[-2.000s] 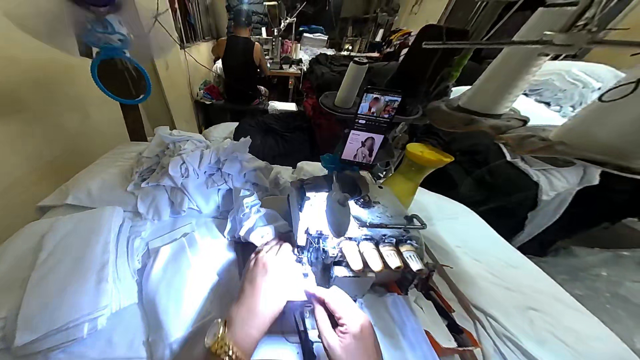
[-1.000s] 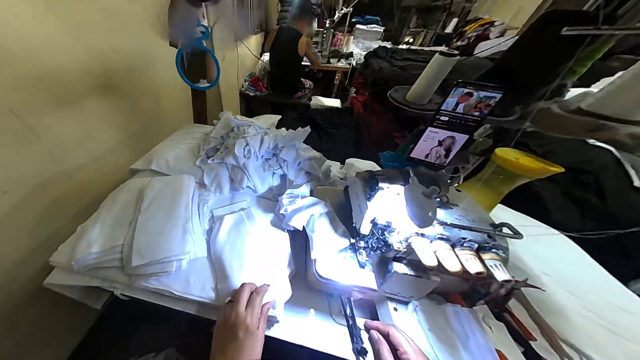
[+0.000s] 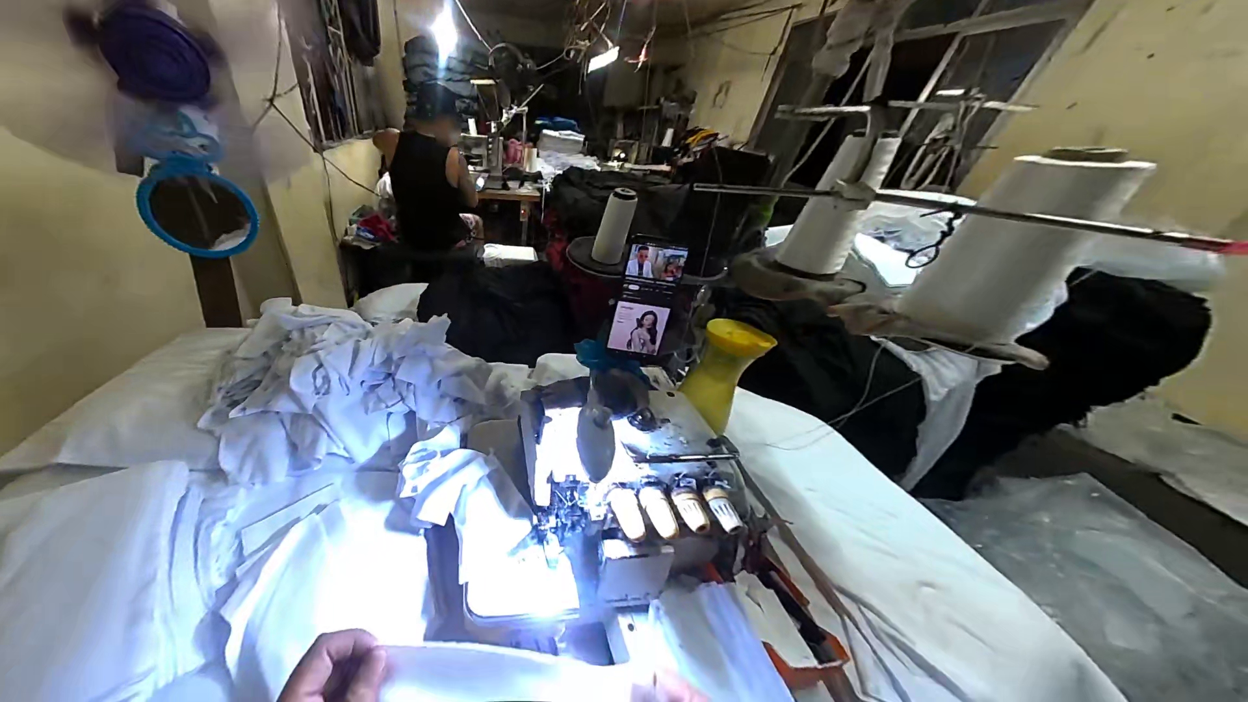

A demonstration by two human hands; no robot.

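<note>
Near the bottom edge, a white fabric piece (image 3: 497, 673) is stretched between my two hands. My left hand (image 3: 336, 668) pinches its left end between thumb and fingers. My right hand (image 3: 673, 685) is at its right end, partly cut off by the frame and blurred by glare. Just beyond them stands a serger sewing machine (image 3: 634, 570), its lamp lit, with several tension dials (image 3: 673, 509) on its front. White cloth (image 3: 473, 497) lies over the machine's left side, by the needle area. Folded white fabric (image 3: 331, 575) is stacked to the left.
A heap of crumpled white cloth (image 3: 341, 375) lies behind the stacks. Behind the machine are a phone (image 3: 645, 297) and a yellow plastic container (image 3: 723, 375). Large thread cones (image 3: 1024, 244) stand at the right. An orange tray (image 3: 819, 663) sits beside the machine. A person (image 3: 429, 180) sits farther back.
Two seconds ago both hands were close to the needle area; one second ago they were apart, the left on the folded stack. Now they hold a white piece between them, nearer the bottom edge.
</note>
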